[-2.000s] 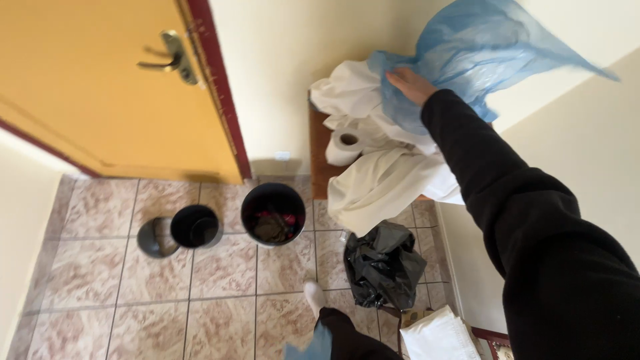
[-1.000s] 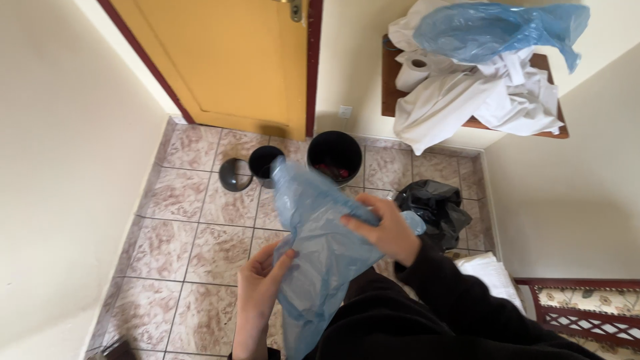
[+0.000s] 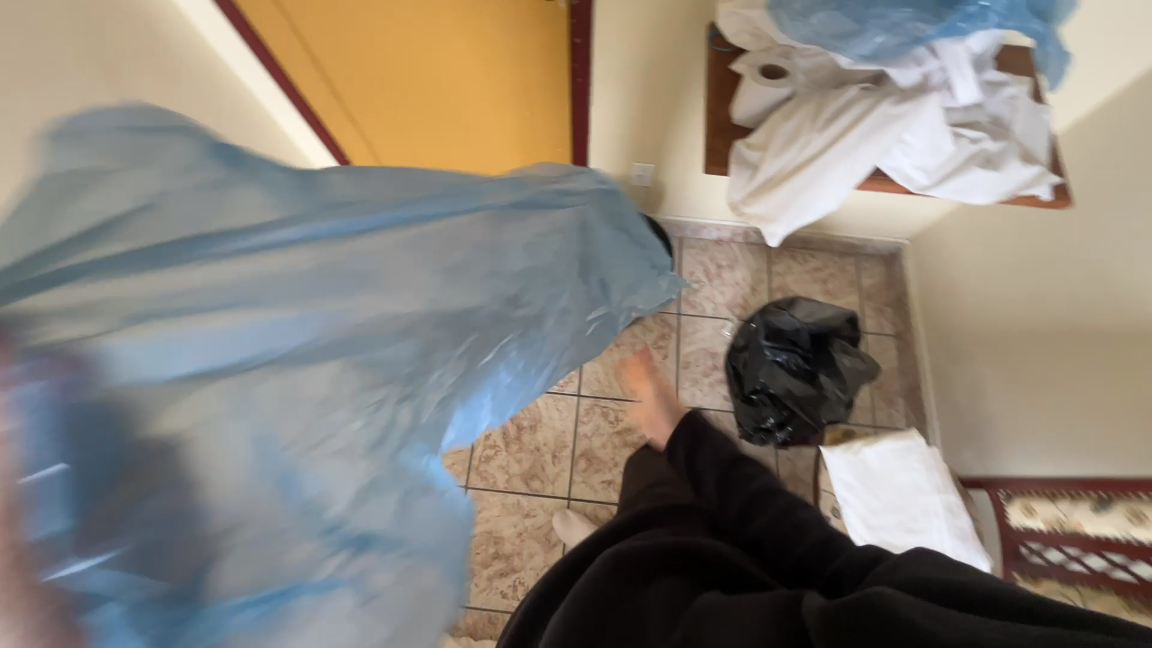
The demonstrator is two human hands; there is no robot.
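A large translucent blue plastic bag (image 3: 342,297) is spread out across the left half of the view, covering much of the floor. My left hand (image 3: 22,522), blurred at the left edge, grips the bag; its fingers are largely hidden. My right hand (image 3: 650,400) is below the bag's right end, apart from it, with nothing visible in it; blur hides how its fingers are held. Part of a black bin (image 3: 660,236) shows behind the bag's right end.
A black plastic bag (image 3: 796,369) stands on the tiled floor beside folded white cloth (image 3: 904,499). A wooden wall shelf (image 3: 720,135) holds white cloths (image 3: 837,135), a paper roll (image 3: 765,85) and another blue bag (image 3: 891,27). A yellow door (image 3: 450,81) is behind; patterned upholstered furniture (image 3: 1075,531) is lower right.
The blue bag, bunched between both hands a second ago, is now spread wide. My left hand has moved to the left edge, and my right hand has come off the bag.
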